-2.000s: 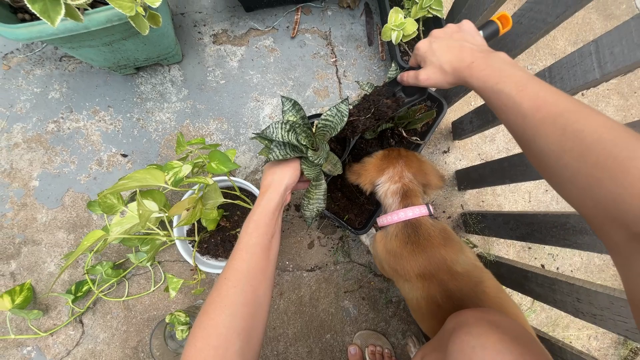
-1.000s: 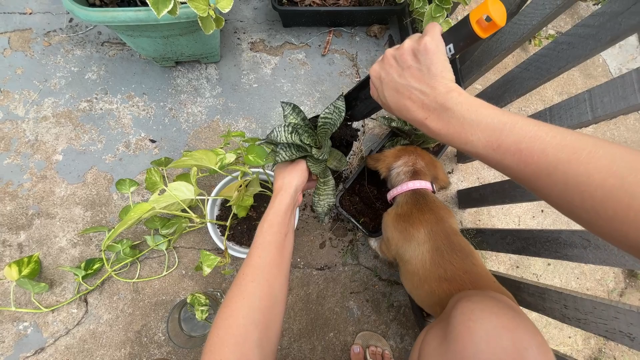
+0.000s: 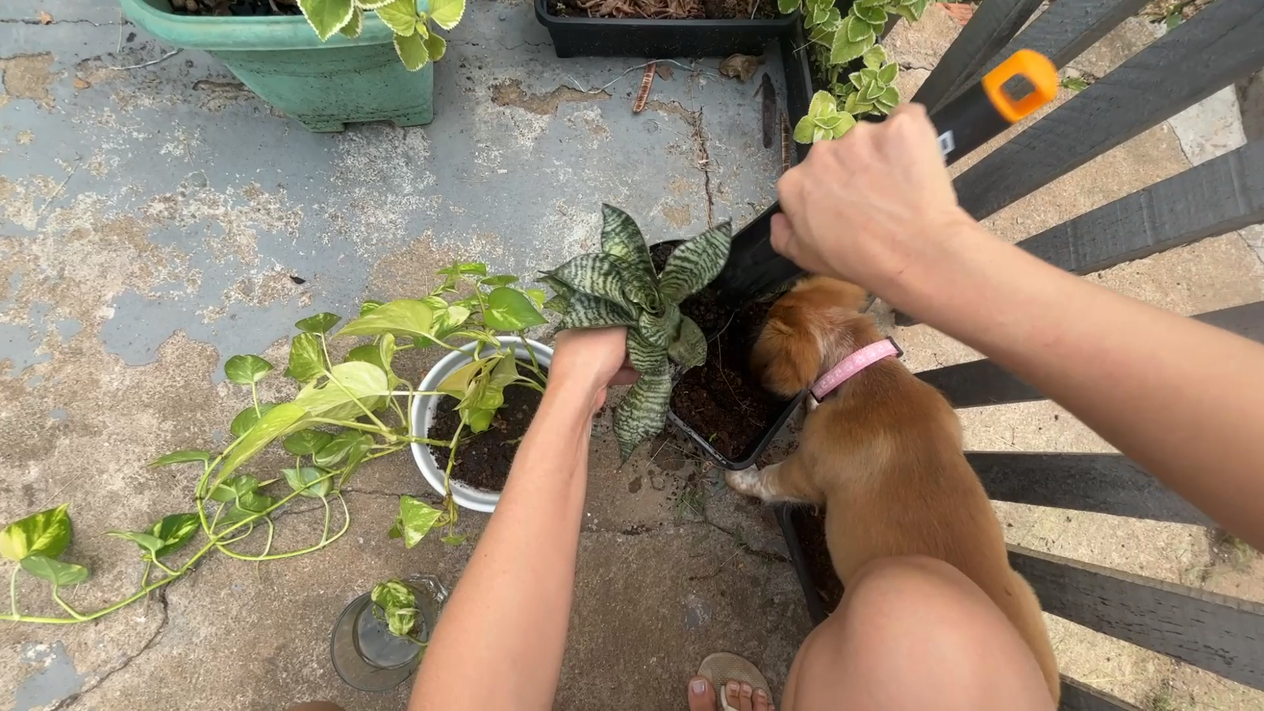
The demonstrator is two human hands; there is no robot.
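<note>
My left hand point(image 3: 591, 363) grips the base of a snake plant point(image 3: 644, 306) with banded leaves, held beside a black rectangular planter point(image 3: 736, 459). Its roots are hidden. My right hand point(image 3: 869, 197) is closed around the handle of a black hand trowel point(image 3: 973, 120) with an orange end; its dark blade slants down to the left over the planter's far part. Dark soil point(image 3: 726, 400) shows in the planter. A tan puppy point(image 3: 894, 454) with a pink collar point(image 3: 853, 367) has its head over the planter's right side.
Left of my left forearm stand a white pot point(image 3: 425, 434) with a trailing pothos point(image 3: 346, 390) and a glass jar point(image 3: 375, 642) holding a cutting. A green planter point(image 3: 316, 79) and a black trough point(image 3: 662, 38) stand at the far side. Dark fence slats point(image 3: 1096, 484) line the right.
The trowel's blade was down in the planter; my right hand has moved up and right over these frames. My left hand keeps hold of the snake plant. The puppy's head has shifted over the soil.
</note>
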